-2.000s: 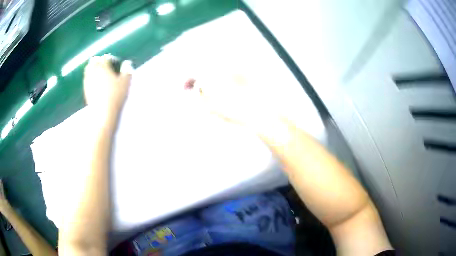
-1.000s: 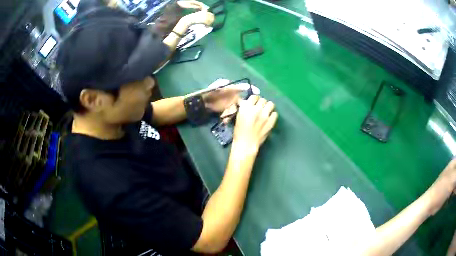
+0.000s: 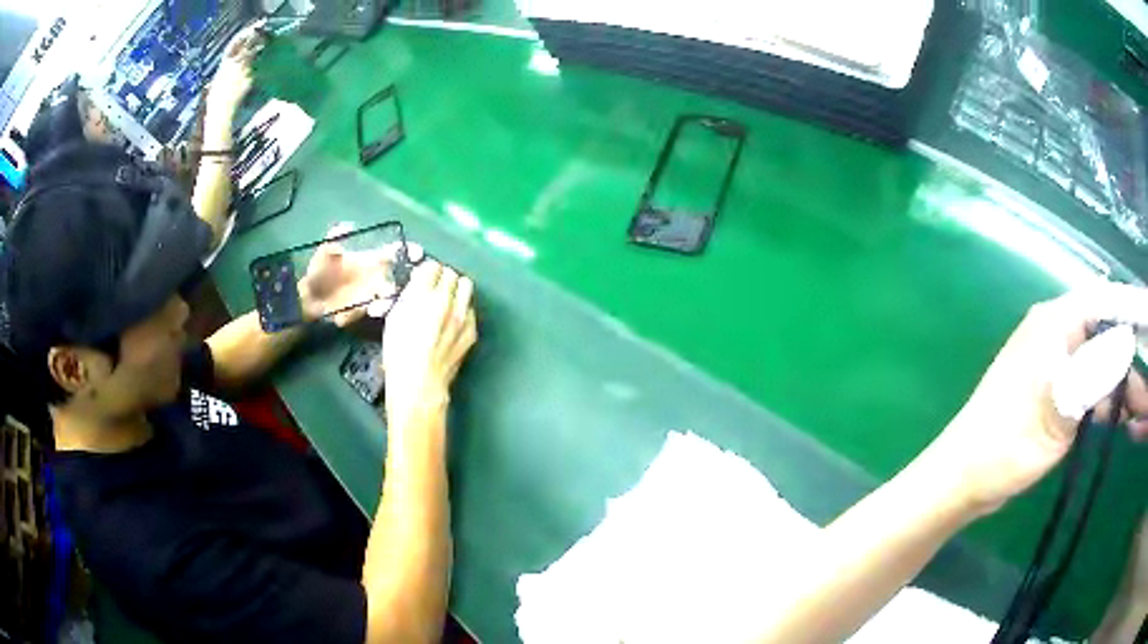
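My left hand (image 3: 1026, 396) is at the right side, its forearm rising from the bottom. A white finger cot covers its thumb. It holds a black phone middle frame (image 3: 1065, 528) whose thin rails hang down toward the bottom right. Fingertips at the right edge, beside the frame's top, seem to be my right hand (image 3: 1129, 405); it is mostly cut off, and its grip is hidden. White foam sheet (image 3: 680, 541) with a ragged edge lies under my left forearm. Another black middle frame (image 3: 674, 229) lies flat on the green surface ahead.
A seated person in a black cap (image 3: 107, 252) holds a phone frame (image 3: 277, 292) at left. Another person's arm (image 3: 220, 120) is beyond. A smaller-looking frame (image 3: 382, 149) lies at upper left. A black tray stack (image 3: 755, 94) stands at the far side; clear plastic trays (image 3: 1045, 113) are at upper right.
The view has swung left from the foam, then partly back right. My left hand shows more fully than a second ago, now with a black frame visible in it.
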